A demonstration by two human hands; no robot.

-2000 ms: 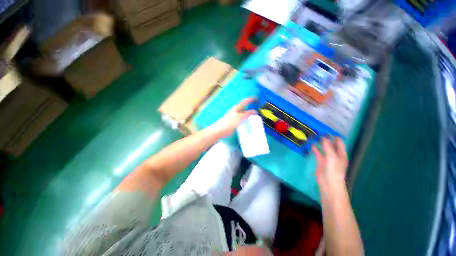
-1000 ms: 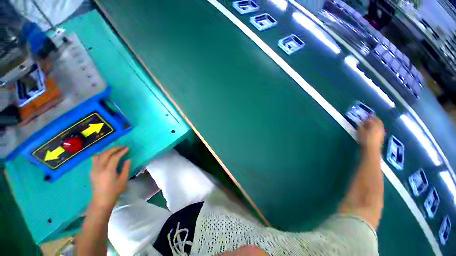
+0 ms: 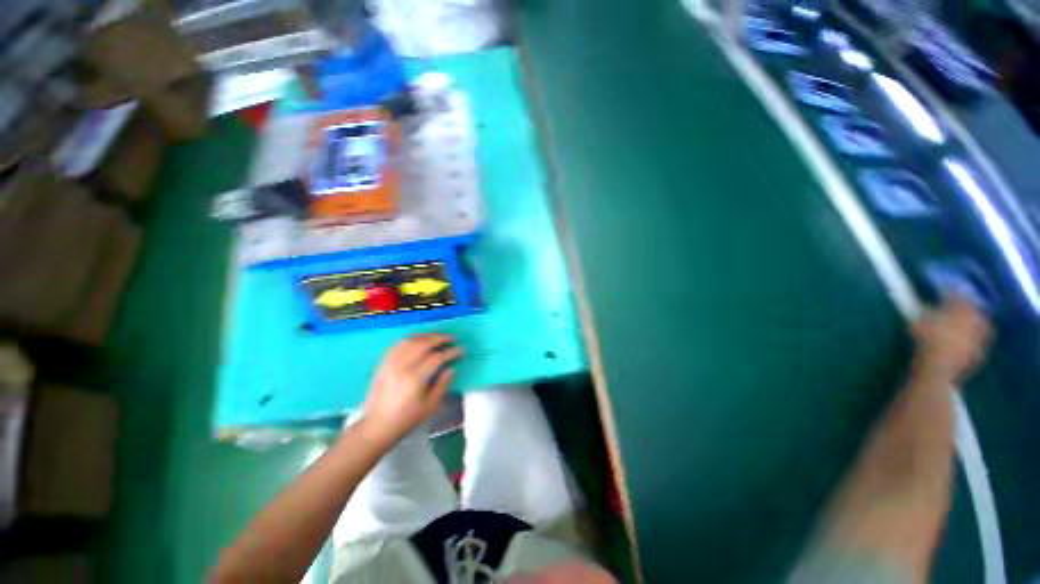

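Observation:
My left hand (image 3: 413,382) is over the front edge of the turquoise bench, fingers slightly curled; I see nothing in it. My right hand (image 3: 952,339) is stretched out over the conveyor, at the near edge of a blurred plastic housing (image 3: 956,281); whether it grips the housing cannot be told. Another housing (image 3: 352,156) lies in the orange fixture (image 3: 356,211) on the silver-grey base plate (image 3: 439,217). The blue machine base (image 3: 393,326) carries a red emergency stop button (image 3: 381,299) between two yellow arrows.
The turquoise bench (image 3: 519,342) borders the dark green conveyor belt (image 3: 707,308). More housings (image 3: 896,192) lie in a row along its white line at the upper right. Cardboard boxes (image 3: 68,434) stand on the left. A black lump (image 3: 277,200) sits left of the fixture.
The view has swung left, back towards the machine. My right arm is still stretched over the belt, with its hand by a housing. My left hand is still by the bench's front edge.

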